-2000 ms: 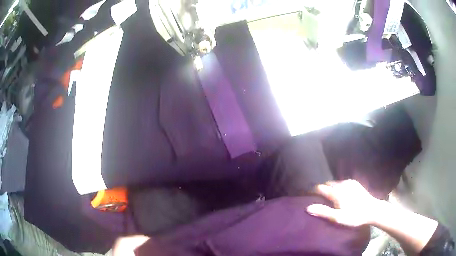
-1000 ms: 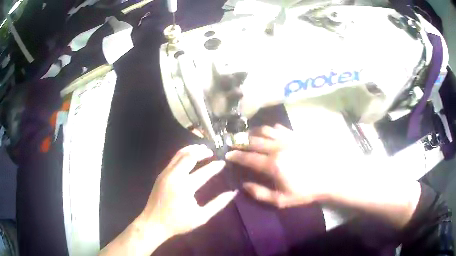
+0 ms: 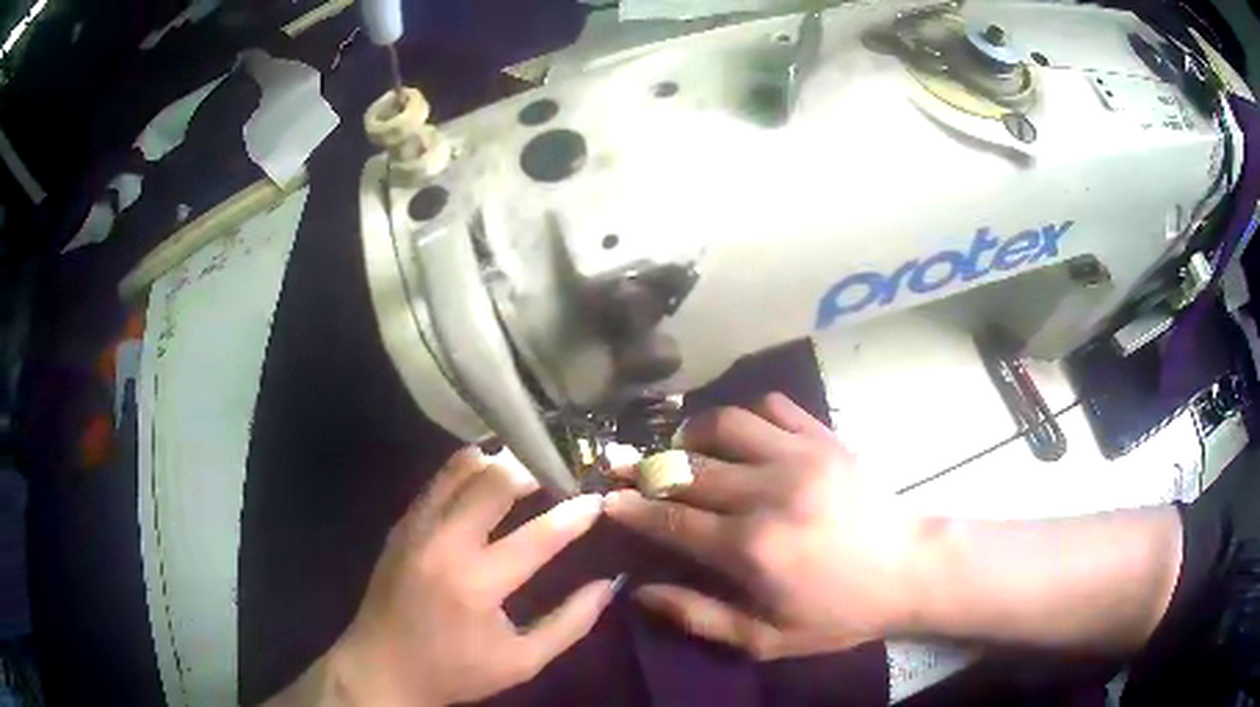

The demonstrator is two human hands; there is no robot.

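Note:
The white sewing machine (image 3: pixel 732 207) with blue "protex" lettering fills the upper middle. Its presser foot and needle area (image 3: pixel 594 463) is at the fingertips, with a cream ribbed knob (image 3: pixel 666 474) beside it. Dark purple cloth (image 3: pixel 325 414) lies under the machine head and both hands. A purple strip (image 3: pixel 698 670) shows below the right hand. My left hand (image 3: pixel 477 573) lies on the cloth left of the foot, thumb and index finger apart. My right hand (image 3: pixel 774 532) lies on it to the right, fingertips nearly meeting the left's. Whether the fingers pinch the cloth is hidden.
A cream thread post (image 3: pixel 401 124) stands on the machine's left top. A white table strip (image 3: pixel 207 456) runs down the left. Pale fabric scraps (image 3: pixel 290 118) lie at the upper left. Blurred orange things (image 3: pixel 100 439) are at the left edge. A purple band (image 3: pixel 1191 345) hangs at the machine's right end.
Two seconds ago the hands were low, near the lap. By one second ago both were at the presser foot. Since then the view has shifted closer, and the machine looks larger and less glaring.

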